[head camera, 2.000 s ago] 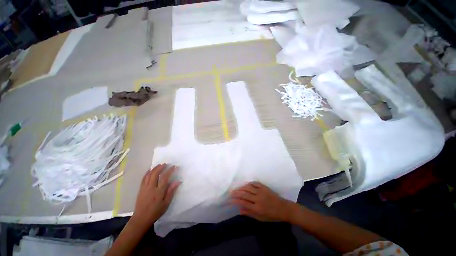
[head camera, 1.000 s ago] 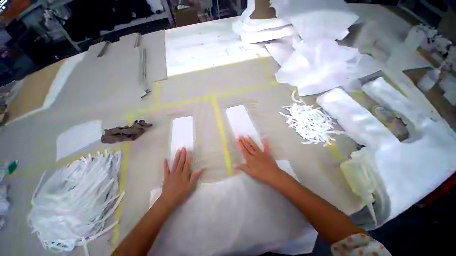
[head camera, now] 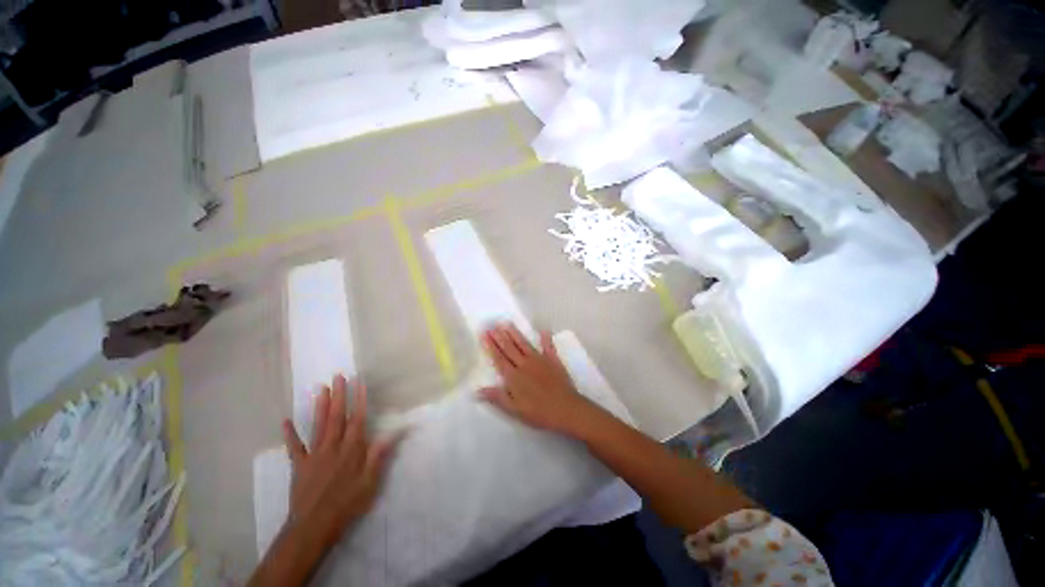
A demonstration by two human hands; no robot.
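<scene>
A thin white bag panel (head camera: 447,482) lies on the board in front of me, its body towards my edge of the table. Its left handle tab (head camera: 317,310) and right handle tab (head camera: 470,269) point away from me. My left hand (head camera: 335,459) lies flat, fingers spread, over the base of the left tab. My right hand (head camera: 529,378) lies flat, fingers apart, over the base of the right tab. Both hands press on the sheet and grip nothing. Part of the panel's near edge is out of view or hidden by my forearms.
Long white strips (head camera: 86,493) lie at the left, with a dark rag (head camera: 166,321) and a white sheet (head camera: 55,355) behind. At the right are short white strips (head camera: 613,243), a yellowish glue bottle (head camera: 708,346) and stacked panels (head camera: 837,298). Thin crumpled sheets (head camera: 630,120) lie behind.
From two seconds ago, my hands have moved from the panel's body up to the tab bases. Since one second ago they stay near there, while the view has swung to the right.
</scene>
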